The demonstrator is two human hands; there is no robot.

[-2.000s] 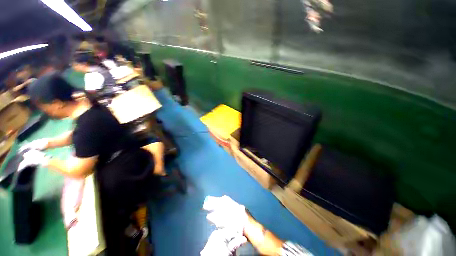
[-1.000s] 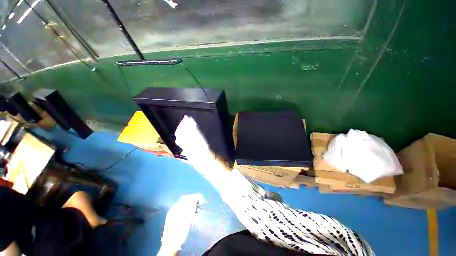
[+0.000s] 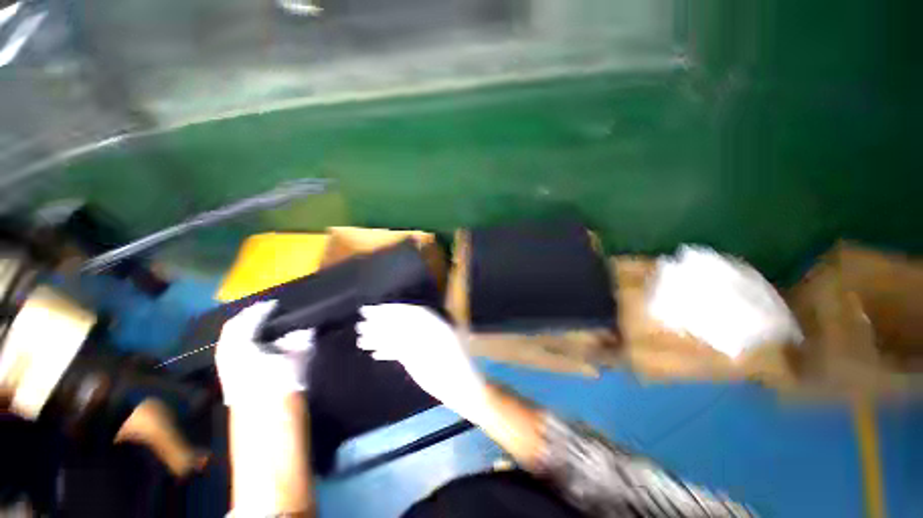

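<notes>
A black housing (image 3: 354,378) is in front of me, tilted and lifted off the cartons by the green wall; the picture is blurred. My left hand (image 3: 265,354), in a white glove, grips its left part with curled fingers. My right hand (image 3: 413,344), also in a white glove, lies against its right part with bent fingers; the blur hides whether it grips. Another black housing (image 3: 541,275) lies on a carton to the right.
A yellow sheet (image 3: 271,265) lies by an open carton (image 3: 383,241) at the wall. A white crumpled bag (image 3: 721,304) sits on a carton, with an open carton (image 3: 845,324) further right. Another person's arm (image 3: 160,437) is at lower left, over the blue floor.
The black housing that stood upright at the wall is now off its carton, tilted and nearer to me. My left hand has come up from low in the view onto it.
</notes>
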